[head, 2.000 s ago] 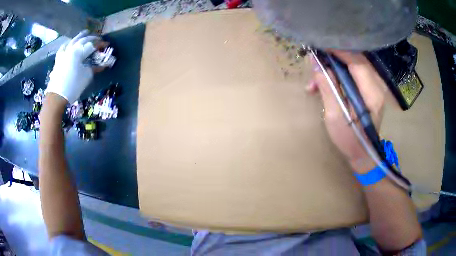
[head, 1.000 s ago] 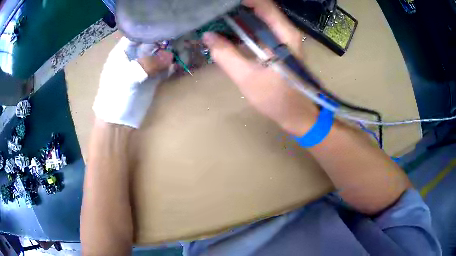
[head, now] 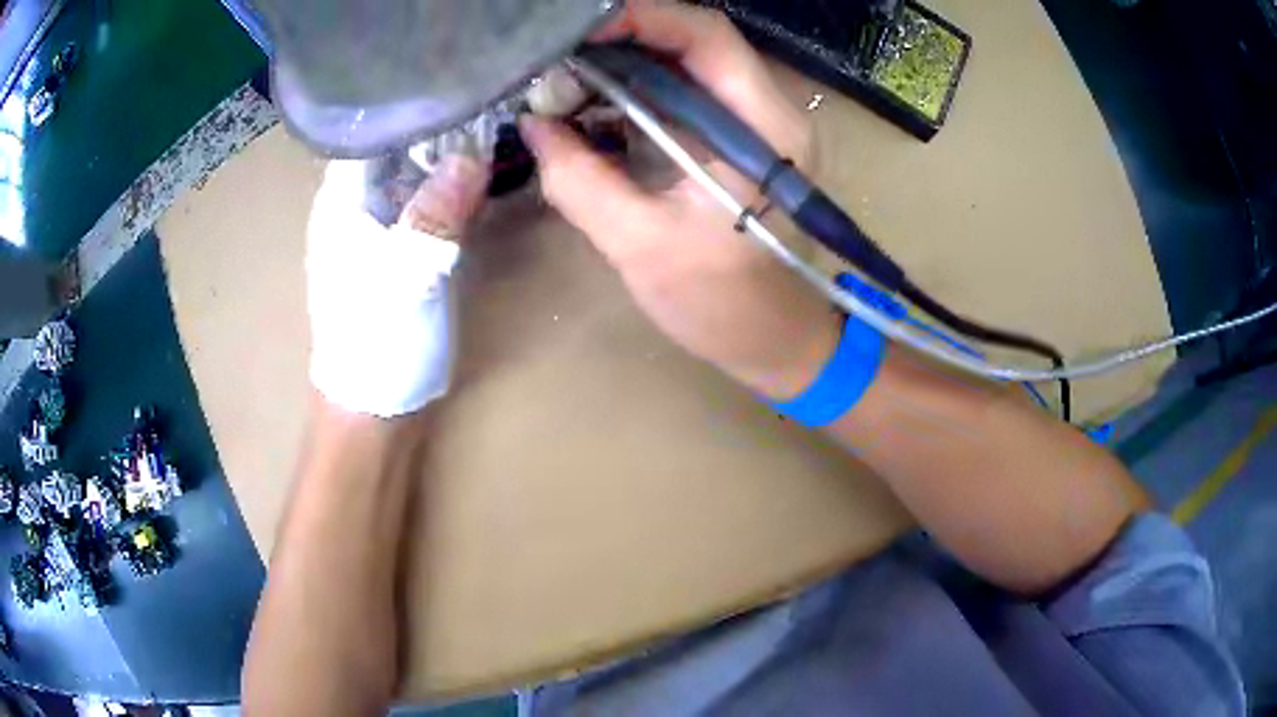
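My left hand (head: pixel 385 287), in a white glove with bare fingertips, holds a small white and dark assembly (head: pixel 490 144) under the rim of the grey hood (head: pixel 434 63). The hood hides part of the assembly and the fingers. My right hand (head: pixel 686 210) is bare, with a blue strap (head: pixel 838 376) on the wrist. It is shut on the black soldering iron (head: pixel 707 133), whose front end points at the assembly. A thin silvery tube (head: pixel 798 256) runs along the iron and trails off to the right. The iron's tip is hidden.
The tan mat (head: pixel 630 490) lies beneath both arms. A black stand with a yellow speckled patch (head: pixel 917 70) is at the upper right. Several assemblies (head: pixel 84 511) lie on the dark green surface at the left. The hood covers the upper middle.
My left hand has come from the assemblies at the left to the hood with a piece. My right hand with the iron has come in close beside it. The view has shifted right.
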